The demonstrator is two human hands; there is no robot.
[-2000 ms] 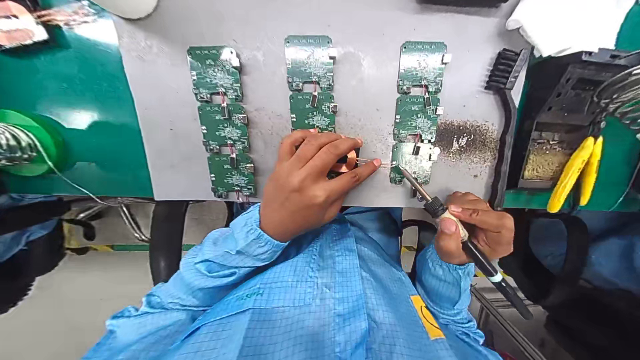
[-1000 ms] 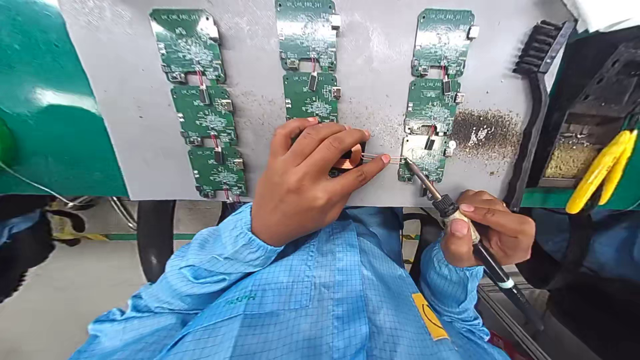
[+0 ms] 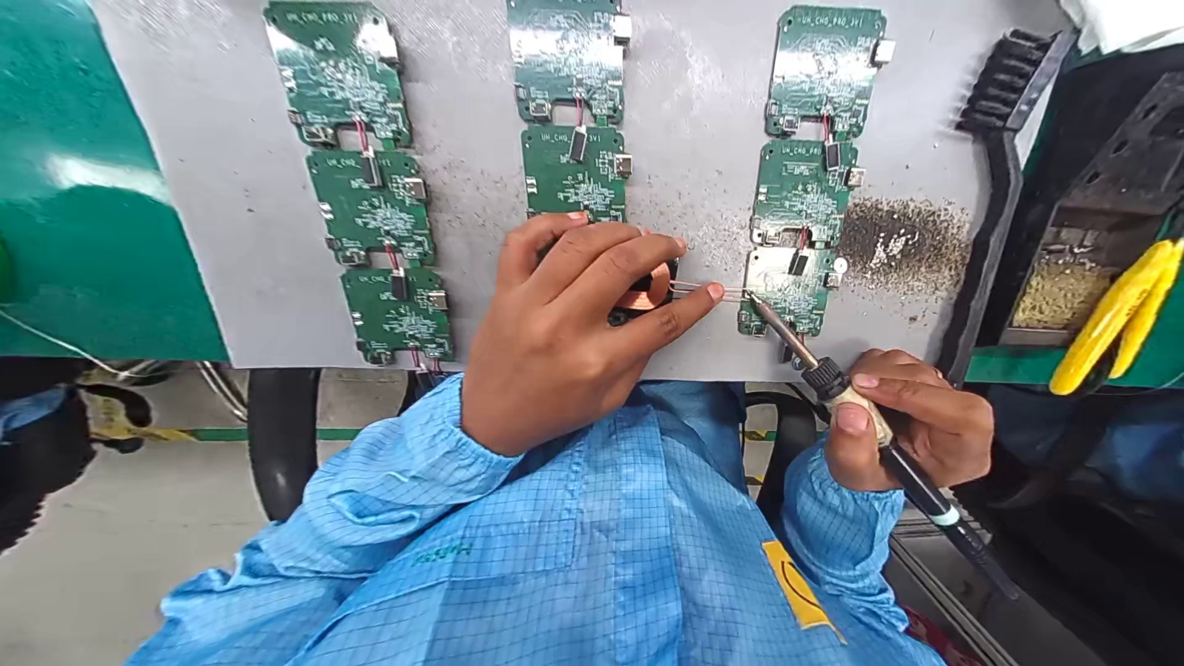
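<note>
My left hand (image 3: 583,324) lies over a copper wire coil (image 3: 650,291), gripping it, with a fingertip beside the coil's two thin leads (image 3: 708,291). The leads reach right to the left edge of a green circuit board (image 3: 786,277), the lowest of the right column. In my right hand (image 3: 906,416) is a soldering iron (image 3: 826,377); its tip is at the lead ends on that board's edge. Small black parts on red wires sit on the boards. My left hand partly covers the lower end of the middle column of boards (image 3: 575,176).
More circuit boards (image 3: 384,208) form a column on the left of the grey mat (image 3: 472,139). To the right are dark crumbs (image 3: 902,240), a black brush (image 3: 994,157), a soldering iron stand with a cleaning tray (image 3: 1064,268) and yellow-handled pliers (image 3: 1119,314).
The view has moved closer to the mat. Both hands keep nearly the same place relative to the boards, with the iron's tip still at the right board's left edge.
</note>
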